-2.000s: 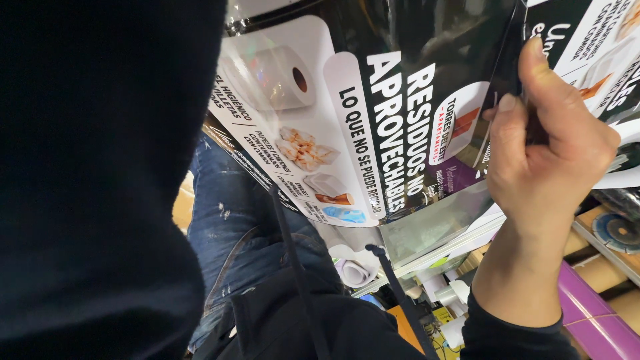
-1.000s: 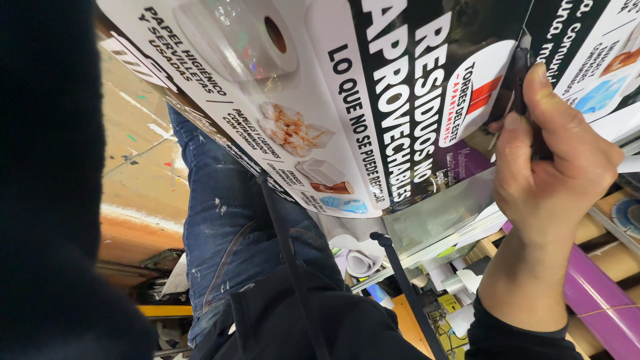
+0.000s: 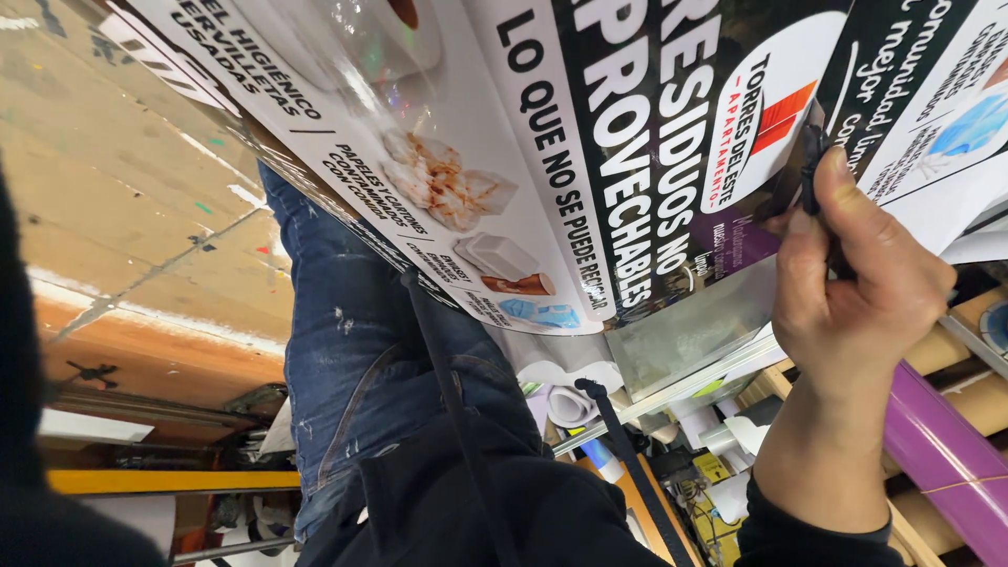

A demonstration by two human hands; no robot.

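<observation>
My right hand (image 3: pixel 858 252) pinches a small, slim dark tool (image 3: pixel 813 161), possibly a cutter, between thumb and fingers. The tool's tip rests at the glossy printed sheet (image 3: pixel 630 142), beside an oval logo and along a dark strip between two printed panels. The sheet carries large writing and pictures of a paper roll, crumpled paper and food containers, and its near edge curves down over my jeans. My left hand is out of view; a dark sleeve fills the left edge.
A worn, paint-marked brown board (image 3: pixel 142 197) lies at left, above a yellow bar (image 3: pixel 173 481). A transparent strip (image 3: pixel 685 346) borders the sheet. White rolls (image 3: pixel 571 405), a purple roll (image 3: pixel 949 465) and cardboard tubes (image 3: pixel 937 350) are below and right.
My right hand, with the dark tool, has moved along the dark strip of the sheet towards its near edge. The view has shifted, showing more of the brown board at left.
</observation>
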